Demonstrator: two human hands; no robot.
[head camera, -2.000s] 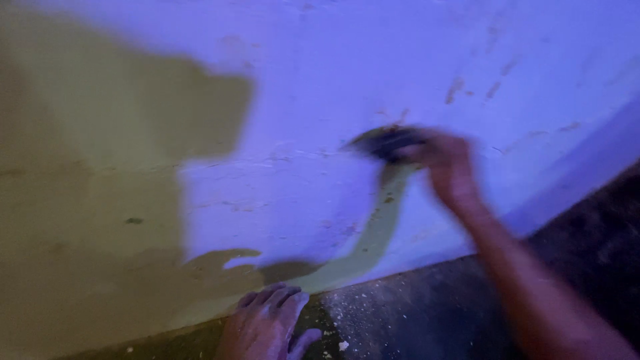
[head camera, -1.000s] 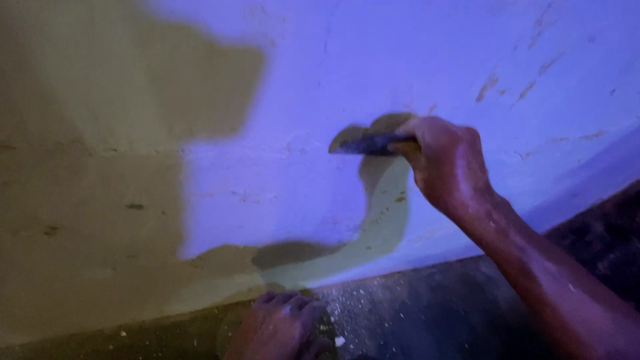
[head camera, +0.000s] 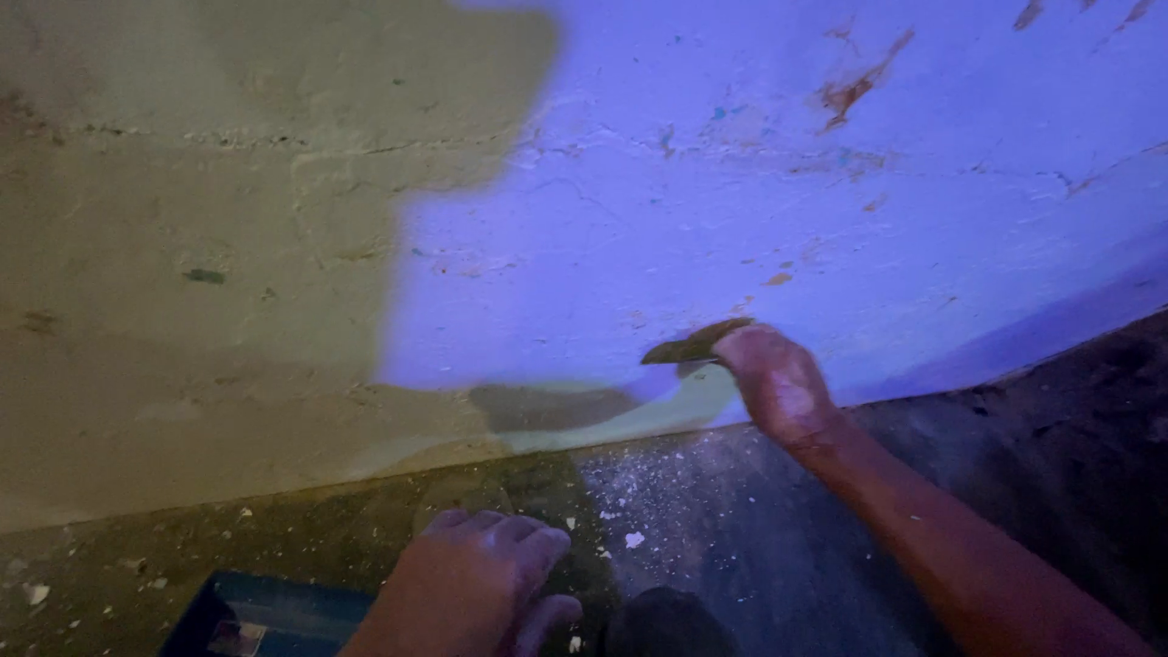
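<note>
My right hand (head camera: 780, 383) is closed around a flat scraping tool (head camera: 689, 349), whose kind cannot be told exactly. The tool lies at the lower part of a painted wall (head camera: 584, 265), a little above the floor edge. Cracks, flaked spots and brownish bare patches mark the wall. My left hand (head camera: 497, 566) is low in the view, over the floor near the foot of the wall, fingers slightly bent and thumb apart, with nothing seen in it.
White flakes (head camera: 634, 540) are scattered on the dark floor (head camera: 776, 520). A blue container (head camera: 297, 607) stands at the lower left, partly behind my left arm. A dark rounded thing (head camera: 671, 625) shows at the bottom edge. Shadows cover the wall's left side.
My right hand has moved down the wall with the tool, closer to the floor edge. The view has shifted, and the blue container now shows.
</note>
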